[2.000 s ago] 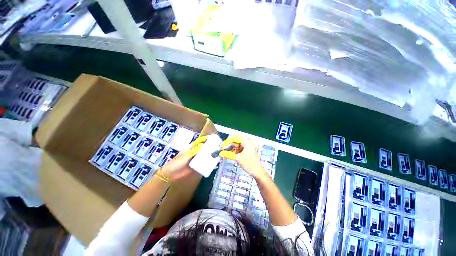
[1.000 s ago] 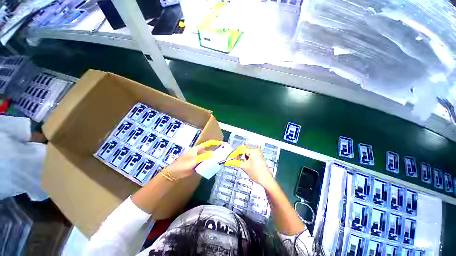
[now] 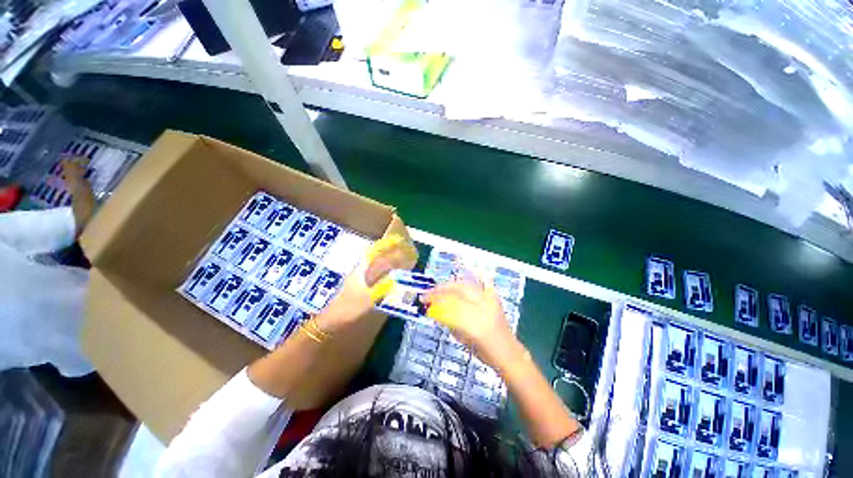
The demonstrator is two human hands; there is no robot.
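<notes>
An electronic module point(image 3: 406, 293) is held in front of me between both hands, its dark-centred face showing. My left hand point(image 3: 367, 283), with yellow finger cots, grips its left end. My right hand point(image 3: 470, 306), also with yellow cots, has its fingers on the right end; whether it holds a small part is hidden. The small-parts tray point(image 3: 451, 359) lies below the hands, partly covered by them. The open carton point(image 3: 140, 327) at the left holds a tray of modules point(image 3: 273, 264) in rows, with a bare pocket at the upper right corner.
The green conveyor point(image 3: 449, 187) carries spaced modules point(image 3: 660, 277) along its near side. A black phone point(image 3: 575, 344) with a looped strap lies right of the small-parts tray. Filled white trays point(image 3: 804, 401) are at the right. A post point(image 3: 281, 98) rises behind the carton. Another person's arm point(image 3: 79, 194) is at far left.
The module has turned from its plain pale face to its dark-centred face. My right fingers now cover its right end. Conveyor modules have shifted right. The other person's arm reaches over the far-left trays.
</notes>
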